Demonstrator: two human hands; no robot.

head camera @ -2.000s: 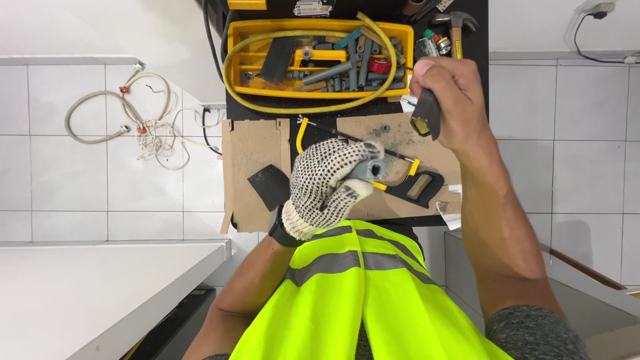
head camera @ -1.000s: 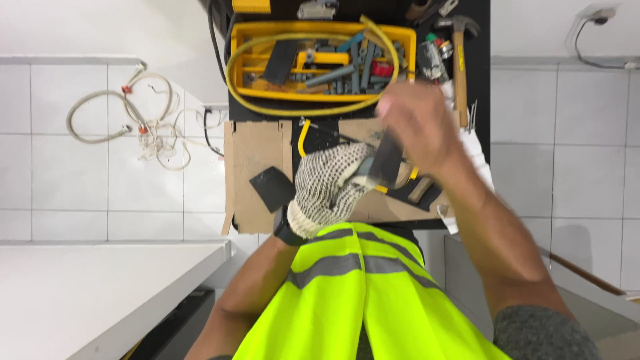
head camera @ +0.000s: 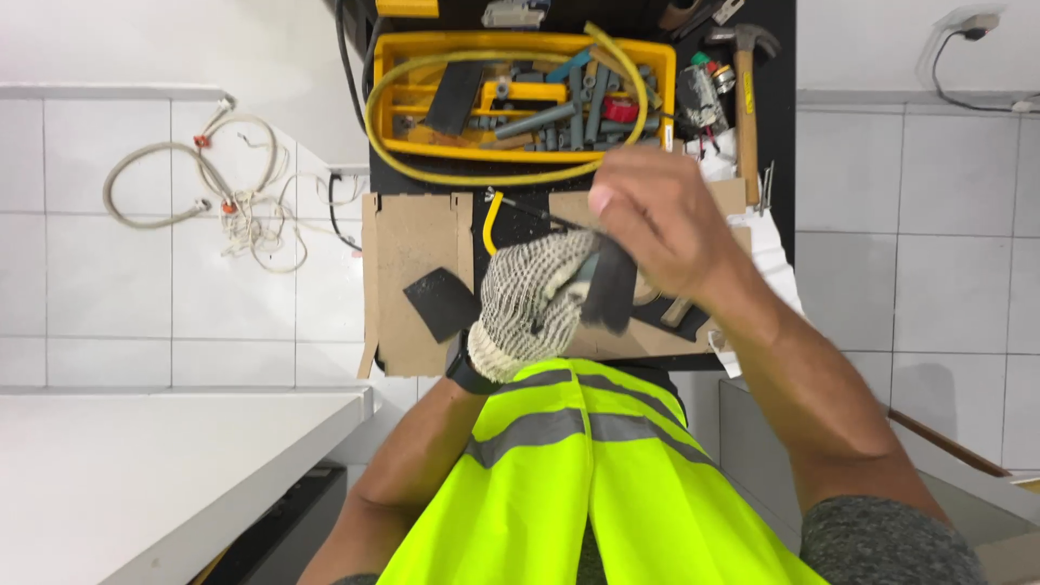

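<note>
My left hand (head camera: 532, 301), in a knitted dotted glove, is closed around a grey plastic pipe piece (head camera: 587, 268). My bare right hand (head camera: 662, 215) grips a dark strip of abrasive sheet (head camera: 609, 288), which hangs across the pipe's end. Beneath both hands lies a hacksaw with a yellow frame (head camera: 492, 223), its handle partly hidden. Another dark abrasive sheet (head camera: 440, 304) rests on the cardboard (head camera: 418, 236) left of my glove.
Beyond my hands stands a yellow toolbox tray (head camera: 524, 154) of grey pipe pieces, with a yellow hose (head camera: 487, 179) looped over it. A claw hammer (head camera: 746, 122) lies at the right. Coiled hoses (head camera: 146, 154) are on the tiled floor at left.
My right hand has moved left and inward from beside the pipe, bringing the dark strip across the pipe's end. My left hand still holds the pipe in nearly the same place.
</note>
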